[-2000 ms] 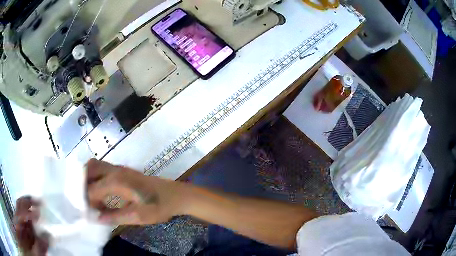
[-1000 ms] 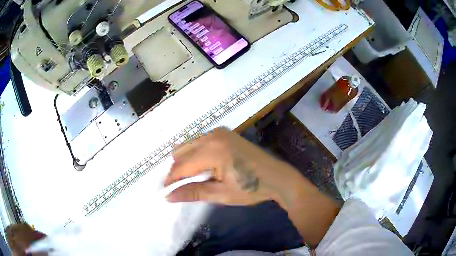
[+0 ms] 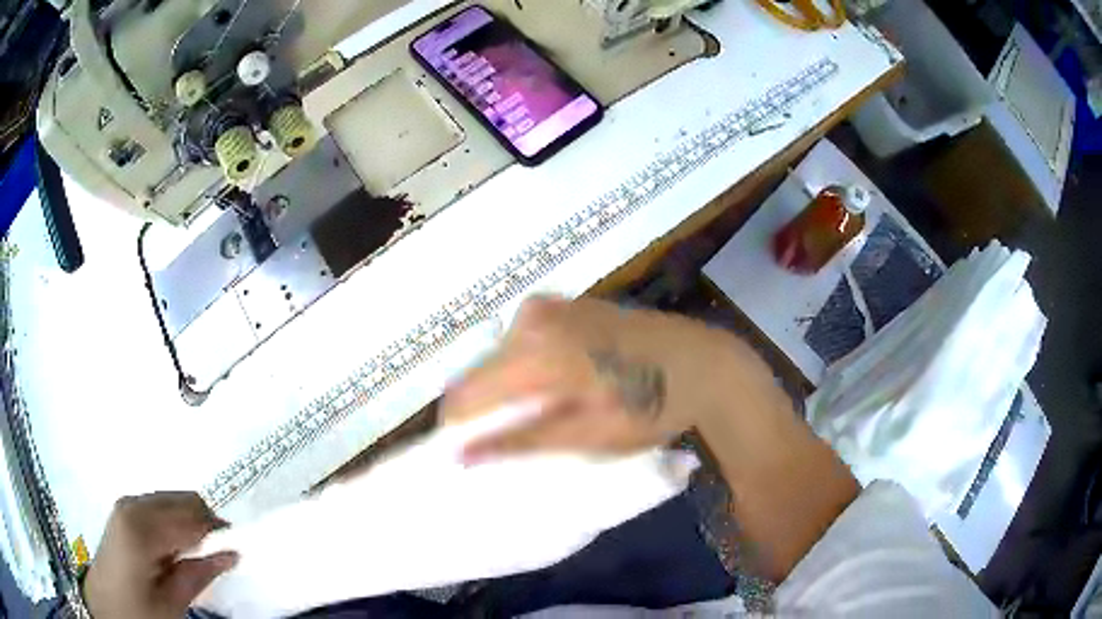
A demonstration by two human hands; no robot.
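A white fabric piece (image 3: 411,520) is stretched between my two hands over my lap and the table's front edge. My left hand (image 3: 151,550) pinches its left end at the lower left. My right hand (image 3: 562,381) is blurred and holds its upper edge nearer the right end, with the fingertips partly hidden by the cloth. The sewing machine head (image 3: 133,121) stands at the upper left, its presser foot (image 3: 256,230) above the shiny needle plate (image 3: 248,290). No cloth shows under the foot.
A lit smartphone (image 3: 508,82) lies on the machine bed. A printed ruler (image 3: 532,260) runs along the table front. Orange-handled scissors (image 3: 804,12) lie at the far end. The right stand holds an amber bottle (image 3: 822,227) and a white cloth bundle (image 3: 931,375). A black lever (image 3: 57,212) hangs left.
The fabric, bunched by the left table edge two seconds ago, is now spread out between my hands. My right hand has moved right; my left hand has risen slightly since one second ago.
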